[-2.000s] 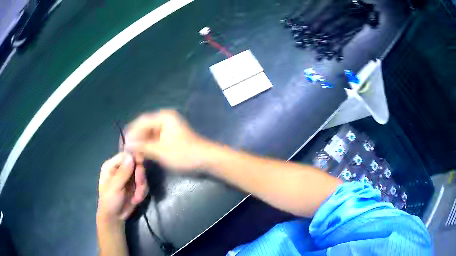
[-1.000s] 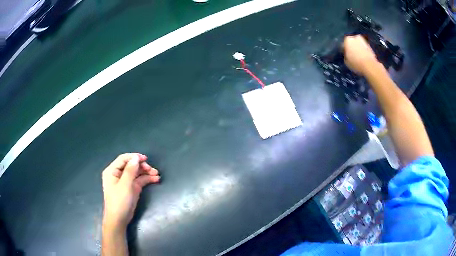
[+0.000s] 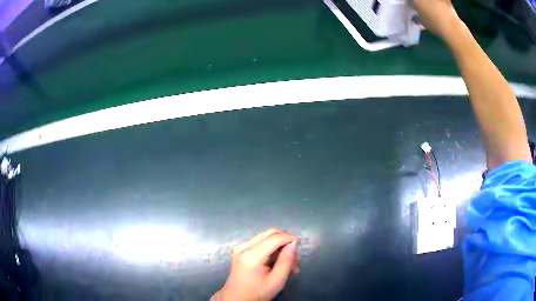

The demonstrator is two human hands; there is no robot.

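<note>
A white appliance housing (image 3: 391, 20) with a ribbed part lies on the green conveyor, cut off by the top edge. My right hand (image 3: 436, 14) reaches across at the top right, with its fingers on the housing's right side; its fingertips are partly hidden. My left hand (image 3: 264, 264) is low over the dark bench at the bottom centre, thumb and fingers drawn together. No object shows in it. A flat pale module (image 3: 435, 226) lies on the bench at the right. Its red and black leads run up to a white plug (image 3: 426, 147).
A pile of black cables (image 3: 10, 229) with small white ends lies at the bench's far left. The conveyor's white edge (image 3: 247, 97) curves across the view. A dark object with a pale part shows at the top left beyond the conveyor.
The view has swung left. My right hand has gone from the black cable pile to the housing on the conveyor. My left hand keeps its closed shape. The module now appears farther right.
</note>
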